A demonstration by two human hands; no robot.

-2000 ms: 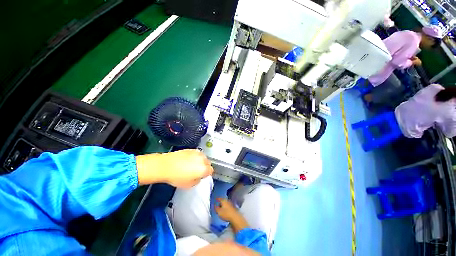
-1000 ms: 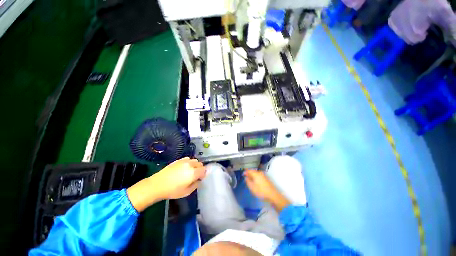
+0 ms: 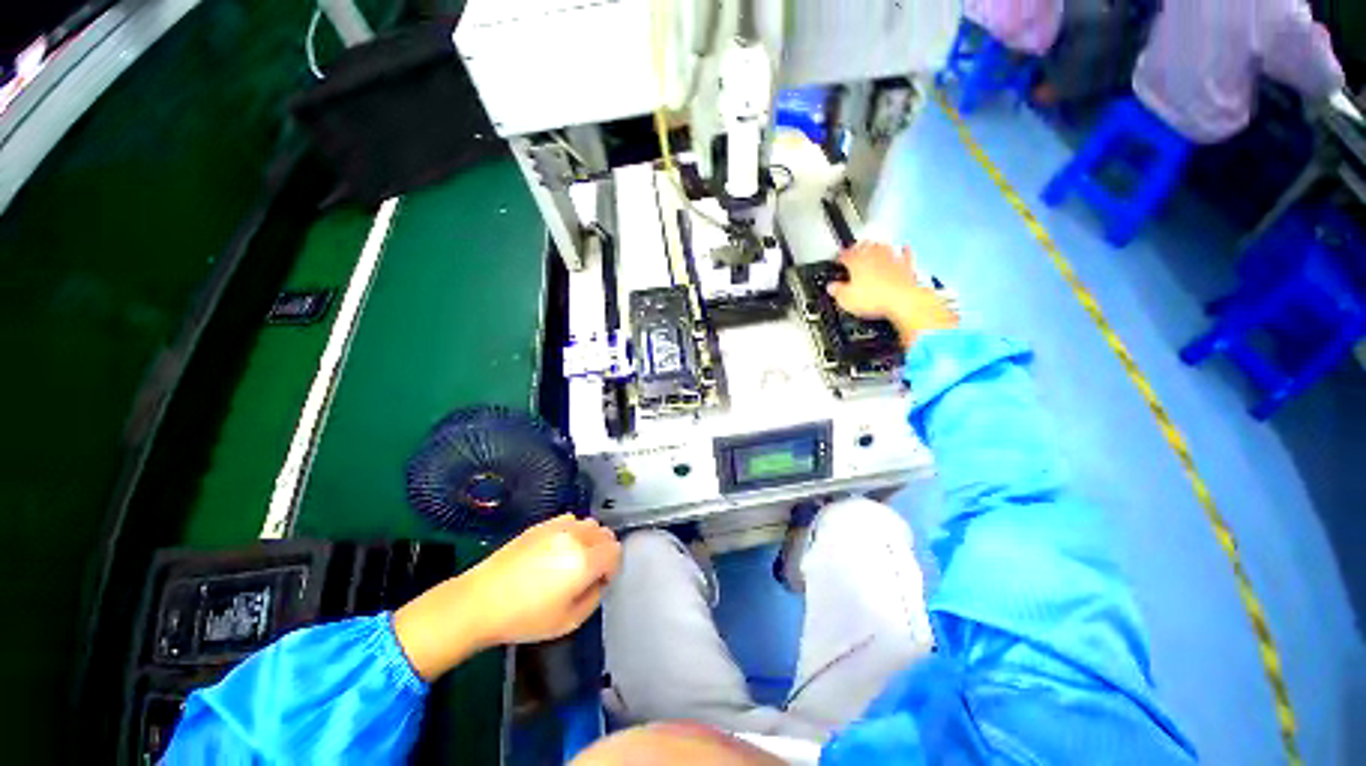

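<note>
My right hand (image 3: 887,287) lies on the phone unit (image 3: 861,337) in the right fixture of the white machine (image 3: 659,449). Its fingertips touch the upper part of the unit; whether they grip it cannot be told. Another phone unit (image 3: 664,347), with an open back and white print, lies in the left fixture. My left hand (image 3: 547,581) is loosely closed in front of the machine's left corner, below the fan, with nothing visible in it. The machine head (image 3: 740,225) stands between the two fixtures. The control screen (image 3: 773,460) is lit green.
A round black desk fan (image 3: 492,470) stands left of the machine. Foam trays (image 3: 337,576) with phone units are at lower left. A lone phone (image 3: 300,307) lies on the green conveyor (image 3: 442,299). A black bin (image 3: 397,112) is farther up. Blue stools (image 3: 1124,172) and people in pink are at right.
My right hand has moved from my lap up to the phone unit in the right fixture. My left hand stays near the machine's left corner. The camera view has shifted; the right fixture is forward in both later views.
</note>
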